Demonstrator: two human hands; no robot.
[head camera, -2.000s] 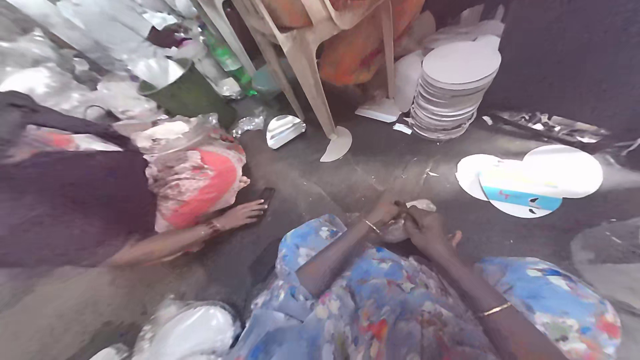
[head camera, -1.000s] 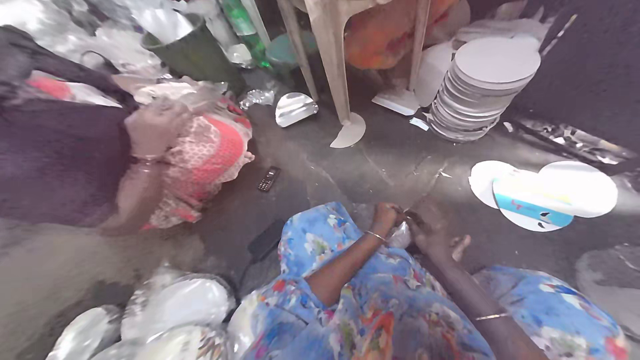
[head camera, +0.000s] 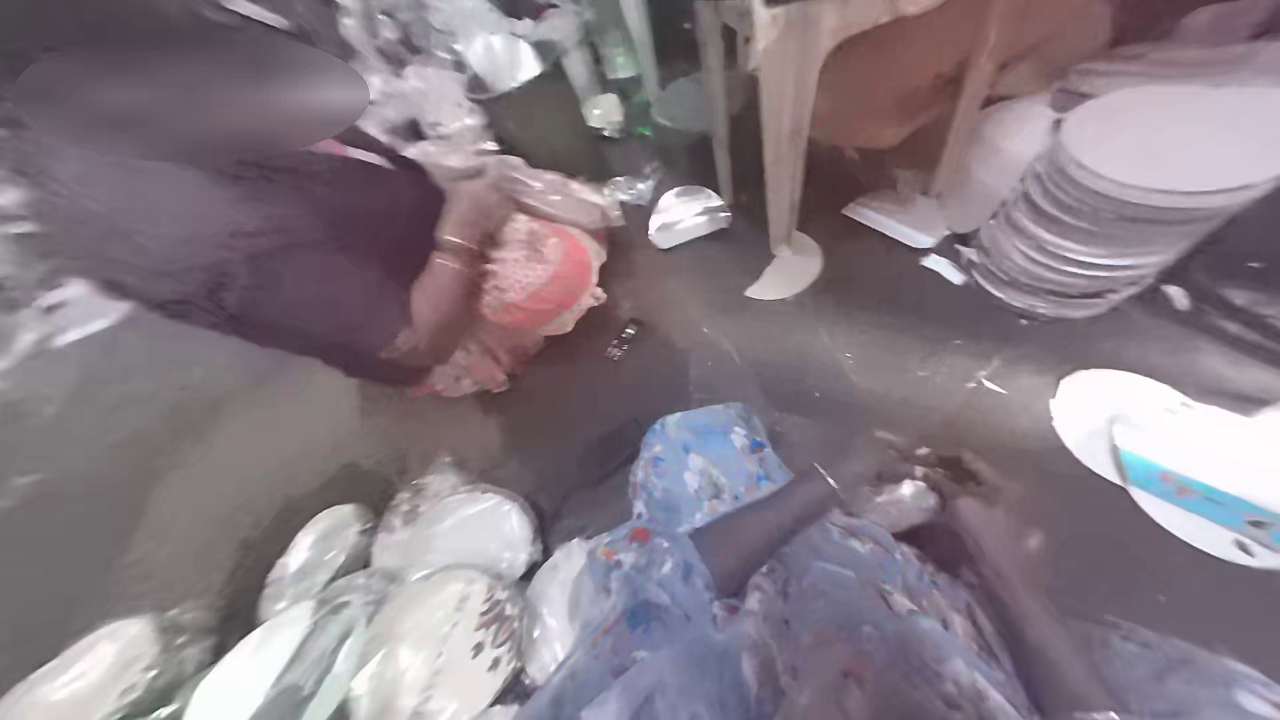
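Over the blue floral cloth on my lap, my left hand is blurred, its fingers close to a small pale, shiny piece that looks like plastic or foil. On the other side of that piece, my right hand is bent towards it, also blurred. The two hands are near each other, and the picture does not settle which one grips the piece. A thin bangle circles my left wrist.
Another person sits at left. A mobile phone lies on the floor. Plastic-wrapped plates lie lower left, a tall stack of round discs stands upper right, and loose white discs lie at right. Chair legs stand ahead.
Two seconds ago the other person's hand was on the floor by the phone; it has since drawn back to their lap. My hands stay together over my lap. The view has shifted.
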